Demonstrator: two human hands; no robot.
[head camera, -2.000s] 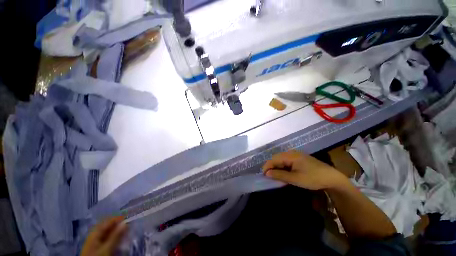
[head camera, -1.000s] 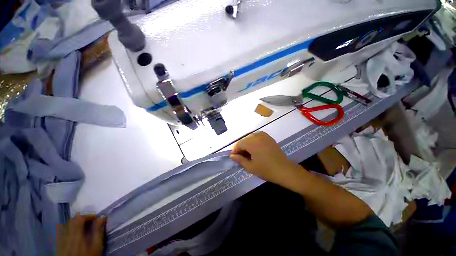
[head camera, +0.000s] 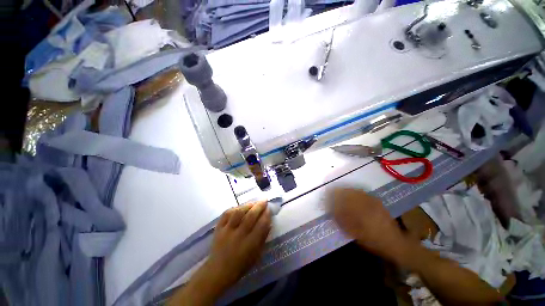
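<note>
A long blue-grey fabric strip (head camera: 173, 261) curves over the white table from the lower left. Its end shows just past the fingertips of my left hand (head camera: 242, 236), below the needle area. My left hand lies on the strip with fingers together and holds its end. My right hand (head camera: 358, 215) is blurred, to the right of the strip end and off it; its fingers cannot be made out. The sewing machine (head camera: 287, 98) stands above both hands. Its presser foot is hidden behind the metal parts of the head.
Scissors (head camera: 405, 170) with red and green handles lie right of the needle area, beside a thin dark red tool (head camera: 445, 147). A strip pile (head camera: 54, 227) is at left. A ruler (head camera: 299, 239) runs along the front edge. White cut pieces (head camera: 466, 233) are at lower right.
My left hand has moved from the lower left up to the strip's end near the needle. My right hand has let go of the strip and moved right. The orange-yellow chip no longer shows.
</note>
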